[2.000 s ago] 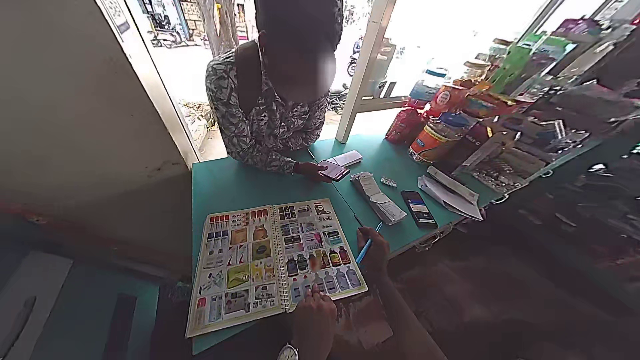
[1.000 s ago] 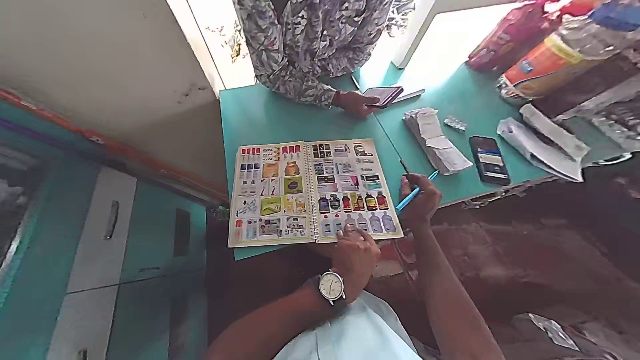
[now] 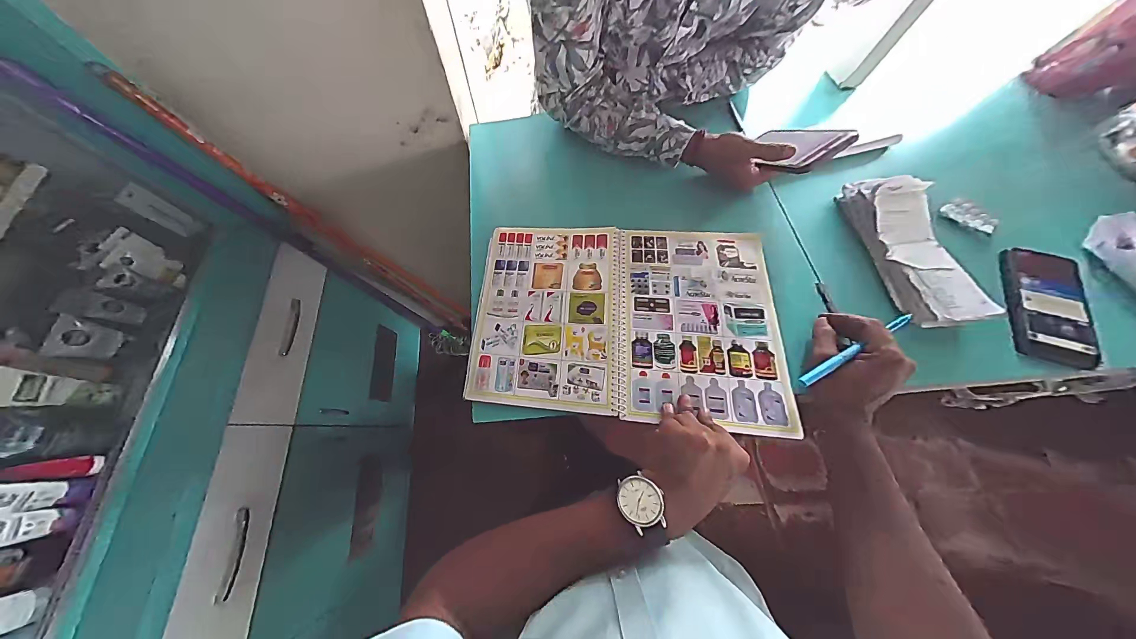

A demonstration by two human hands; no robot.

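A spiral-bound picture catalogue [image 3: 550, 324] lies open on the teal counter [image 3: 550, 173], showing pictured bottles, boxes and tubes. My left hand [image 3: 697, 457], with a wristwatch [image 3: 641, 501] on its wrist, rests its fingertips on the bottom edge of the right page. My right hand [image 3: 856, 364] holds a blue pen [image 3: 832, 364] just right of the catalogue, at the counter's front edge. A stack of folded papers [image 3: 919, 257] lies beyond that hand, with a blister pack [image 3: 968, 216] and a dark smartphone [image 3: 1052, 306], its screen lit, to the right.
Across the counter a person in a patterned sleeve [image 3: 621, 115] holds a phone [image 3: 803, 149]. A wall [image 3: 355, 115] stands to the left, with teal drawers [image 3: 355, 373] and a glass-fronted display of packets [image 3: 80, 337] beside it. A red package [image 3: 1078, 62] sits at the far right.
The view has swung down and left, bringing the drawers and display case into sight. My left hand stays at the catalogue's lower edge, and the pen remains in my right hand.
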